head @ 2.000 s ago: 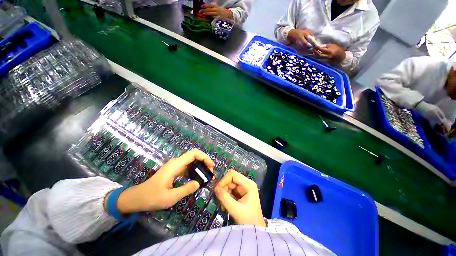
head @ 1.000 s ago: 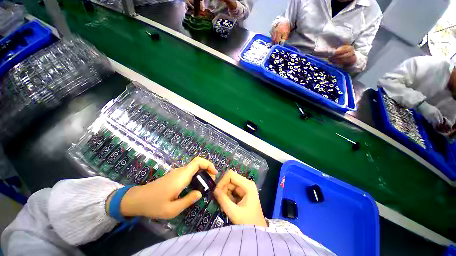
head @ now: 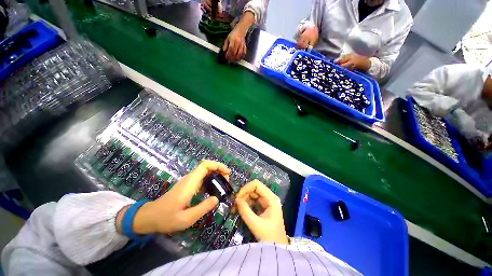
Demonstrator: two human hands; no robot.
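My left hand point(head: 180, 202), with a blue wrist band, holds a glossy black housing point(head: 218, 186) between thumb and fingers above the tray. My right hand point(head: 261, 211) is close at its right, fingers curled with the tips pinched near the housing's lower end; I cannot tell what small thing, if any, is between them. Under both hands lies a clear blister tray point(head: 218, 139) with rows of green circuit boards point(head: 129, 171). My hands hide part of its near rows.
A blue bin point(head: 361, 242) with two black housings point(head: 340, 211) is at right. Stacked clear trays point(head: 54, 86) are at left. The green conveyor point(head: 189, 89) carries small black parts point(head: 241, 120). Across it are people in white coats and a crowded blue parts bin point(head: 329, 81).
The parts on the conveyor have moved up and left. A person's hand across the belt now reaches to its far edge. My hands stay almost in place, the housing slightly tilted.
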